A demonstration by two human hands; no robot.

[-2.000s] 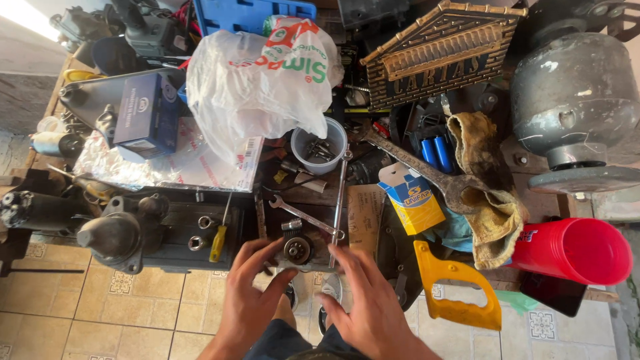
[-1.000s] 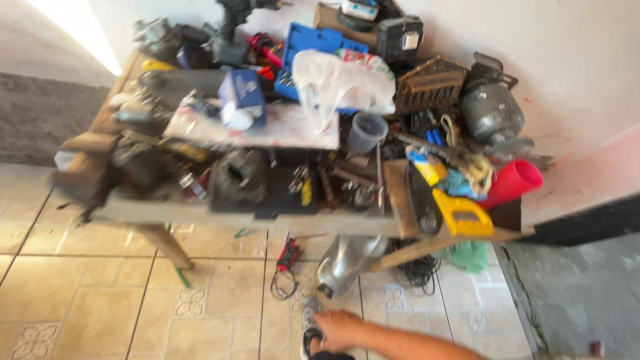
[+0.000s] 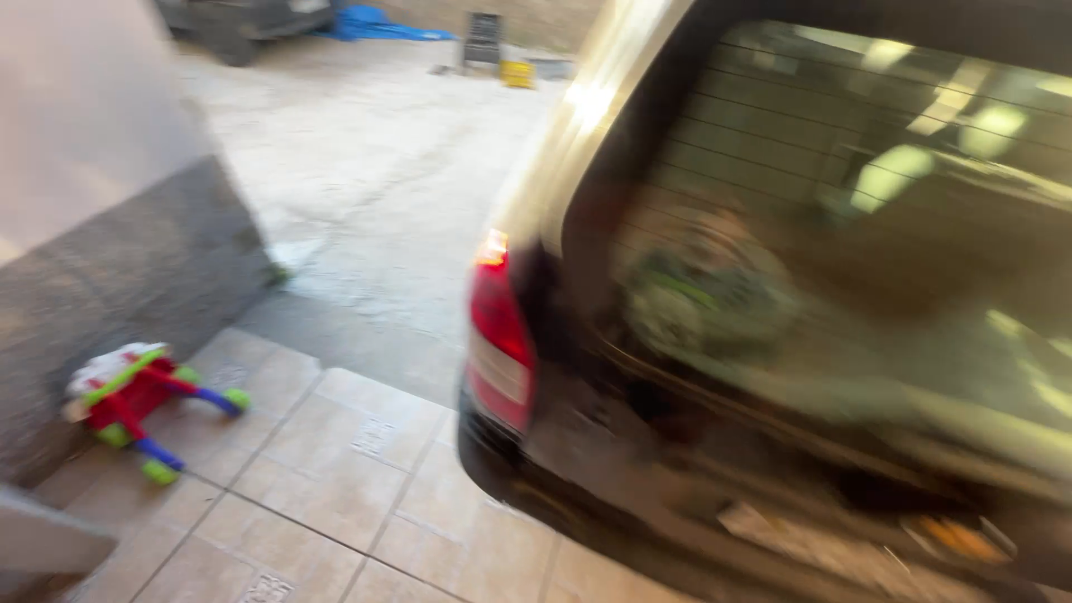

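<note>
Neither of my hands shows in the head view now. The rear of a dark car [image 3: 603,469] fills the right side, blurred by motion. Its rear window [image 3: 837,251] carries thin heater lines and dim reflections. A red and clear tail light [image 3: 500,352] sits at the car's left rear corner. What my hands hold or touch is hidden.
A toy with red, blue and green parts [image 3: 138,402] stands on the tiled floor [image 3: 335,469] beside the wall [image 3: 142,243]. Outside lie a blue tarp [image 3: 377,25], a yellow crate [image 3: 517,74] and a dark board [image 3: 483,38]. Another vehicle [image 3: 251,21] stands at the upper left.
The view has swung from the cluttered workbench to the car and the doorway. Both hands showed at the bench's front edge two seconds ago, one forearm a second ago; neither shows now.
</note>
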